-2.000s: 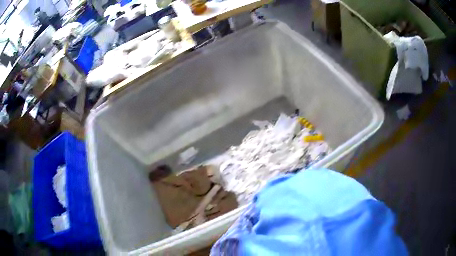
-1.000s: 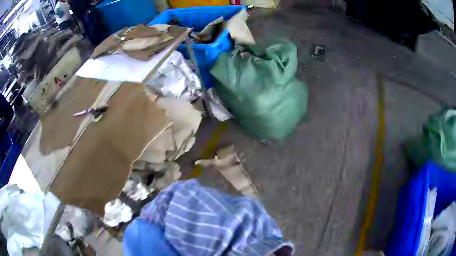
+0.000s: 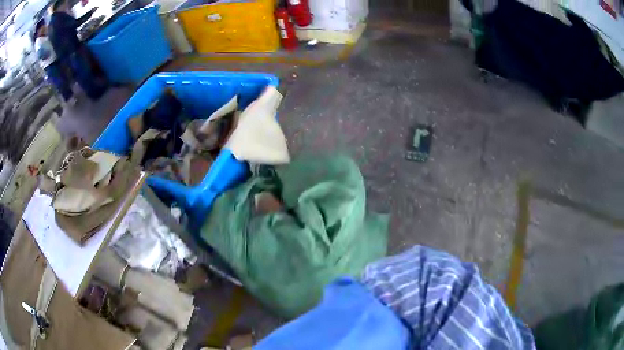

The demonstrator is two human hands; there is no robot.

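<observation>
Neither of my hands shows. A blue garment part (image 3: 342, 321) and a blue-and-white striped sleeve (image 3: 441, 297) of mine fill the bottom edge. Nearest in front is a large green cloth sack (image 3: 301, 232), slumped on the floor, with a small brown patch showing at its opening. Behind it a bright blue bin (image 3: 198, 85) holds brown and dark cloth pieces, and a cream piece (image 3: 260, 133) hangs over its right rim. At the left, brown cut panels (image 3: 89, 195) lie on a white-topped board (image 3: 58, 239). Small scissors or snips (image 3: 35, 319) lie on brown cloth.
A yellow bin (image 3: 229, 27), red extinguishers (image 3: 285, 29) and another blue bin (image 3: 130, 44) stand at the back. People (image 3: 68, 48) are at the upper left. Black cloth (image 3: 547, 51) hangs upper right. Yellow lines (image 3: 520, 239) mark the grey floor. Another green sack (image 3: 588, 321) is lower right.
The view has swung from a grey bin of scraps to the brown panels and green sack, then closer to the sack and blue bin. The striped sleeve now lies further right in the picture.
</observation>
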